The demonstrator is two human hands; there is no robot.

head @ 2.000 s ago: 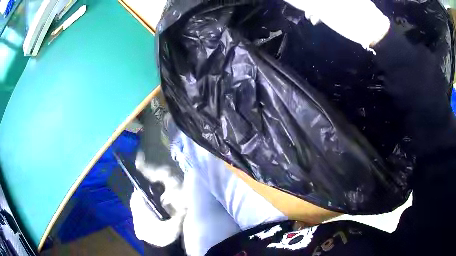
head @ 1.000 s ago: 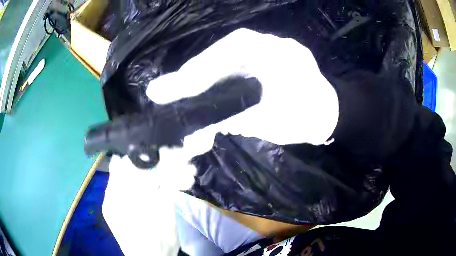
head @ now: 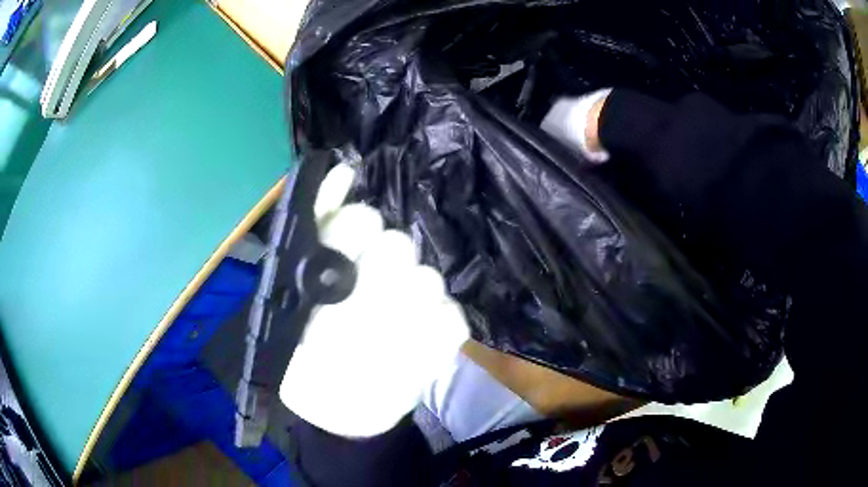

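My left hand (head: 381, 323), in a bright white glove, grips a long matte black plastic part (head: 276, 285) between the bench edge and the bag. The part stands nearly lengthwise in view, with a round boss beside the fingers. My right hand (head: 576, 124) reaches into the shiny black bin liner (head: 552, 228). Only the glove's back and cuff show; its fingers are hidden in the dark of the bag, so its hold cannot be seen. A black piece with a pale glint shows in the bag's opening.
The green bench top (head: 143, 200) with its pale wooden edge lies at the left. A white-and-dark tool (head: 124, 55) lies at its far side. A tan carton edge (head: 542, 380) shows under the liner by my lap. Blue crates (head: 205, 314) are below the bench.
My hands have moved apart. The left has carried the black part away from the right hand and turned it nearly upright in view. The right has left the part and gone into the bag.
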